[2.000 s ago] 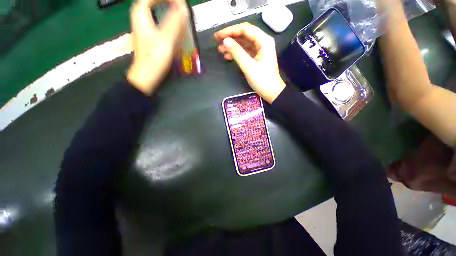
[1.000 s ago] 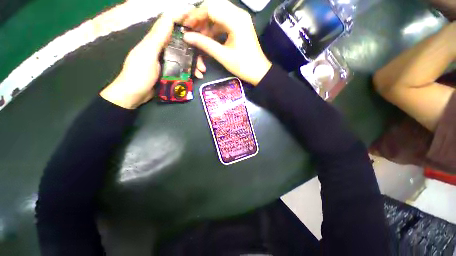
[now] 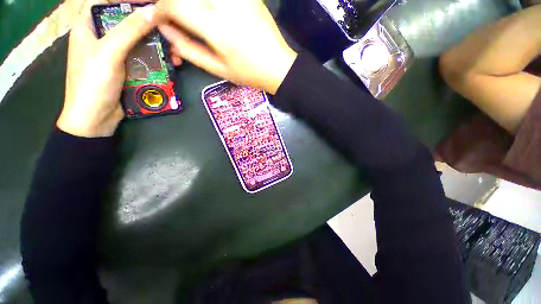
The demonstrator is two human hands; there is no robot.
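The half-assembled handheld unit (image 3: pixel 147 68) is upright in the picture at the upper left, with a green board, a dark frame and a red lower end with a gold ring. My left hand (image 3: pixel 95 71) grips it round its left side, thumb across the board. My right hand (image 3: pixel 222 38) is at the unit's upper right edge, fingers bent together; whether they pinch a small part is hidden. The smartphone (image 3: pixel 248 138) lies flat with a lit pink-red screen, just right of the unit and partly under my right hand.
The dark-blue parts bin (image 3: pixel 302 29) with small black pieces stands at the top, cut off by the edge. A clear plastic case (image 3: pixel 379 59) lies beside it. Another person's bare arm (image 3: pixel 492 74) is at the right. A white-edged belt (image 3: pixel 38 35) runs at the upper left.
Two seconds ago my hands were apart, the left one blurred with the unit near the belt. Now both are together at the unit. The view has shifted, and the smartphone appears further left.
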